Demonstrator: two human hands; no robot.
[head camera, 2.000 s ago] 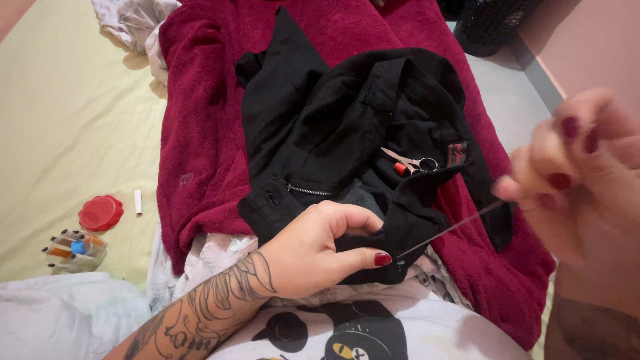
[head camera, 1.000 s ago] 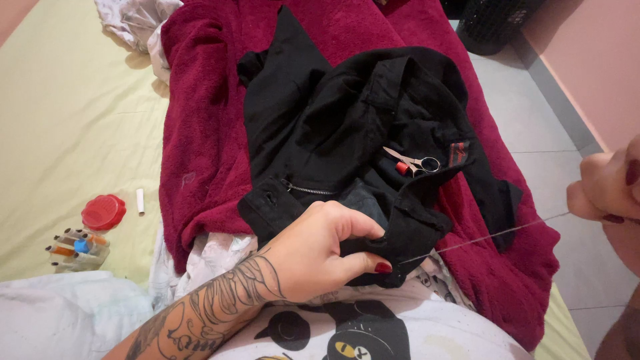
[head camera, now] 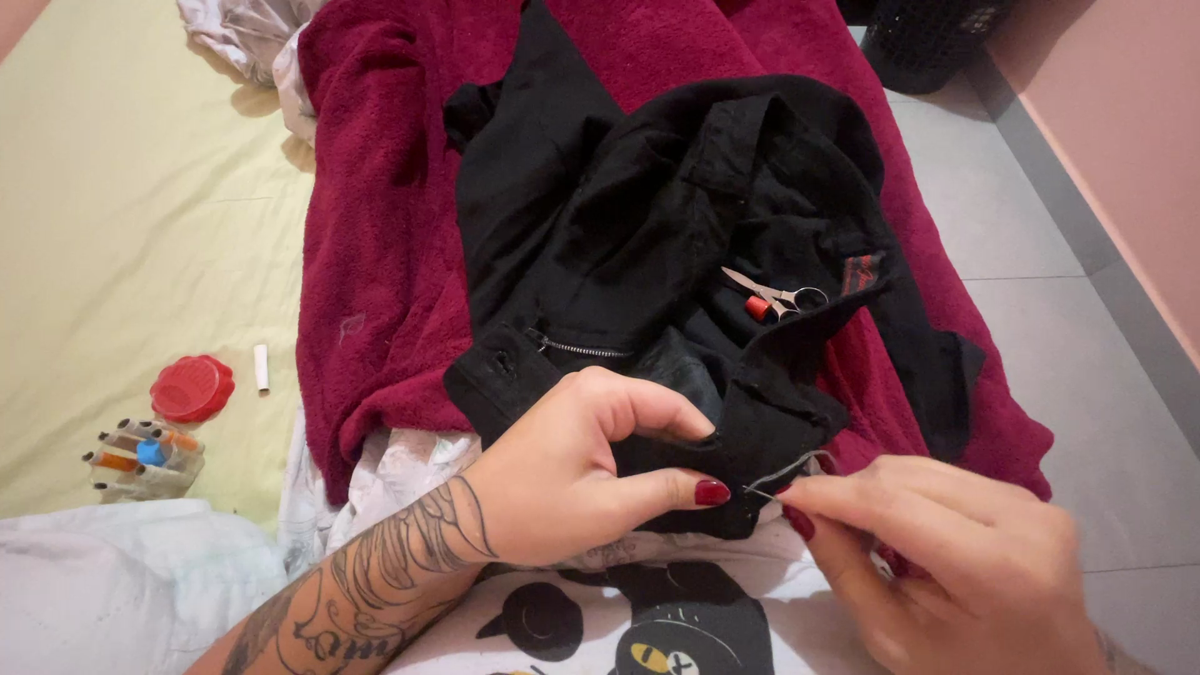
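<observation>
Black trousers [head camera: 600,225] with a metal zipper [head camera: 581,350] lie rumpled before me. My left hand [head camera: 600,469] pinches their waistband edge between thumb and fingers. Close to its thumb, my right hand [head camera: 937,553] grips a thin sewing needle [head camera: 761,493] between thumb and forefinger, its tip at the black cloth. Grey thread [head camera: 797,464] loops from the cloth beside the right fingertips. Small scissors [head camera: 773,292] rest on the trousers, touching a small red spool [head camera: 757,307].
A dark red blanket [head camera: 375,234] lies under the trousers. At left on the pale sheet [head camera: 141,234] are a red scalloped lid [head camera: 192,388], a small white tube [head camera: 262,368] and a clear holder of thread spools [head camera: 145,459]. A black basket [head camera: 928,42] stands on the floor, upper right.
My right hand was out to the right with the thread pulled taut; it has come back in beside my left thumb, and the thread now hangs slack. My left hand has stayed on the cloth.
</observation>
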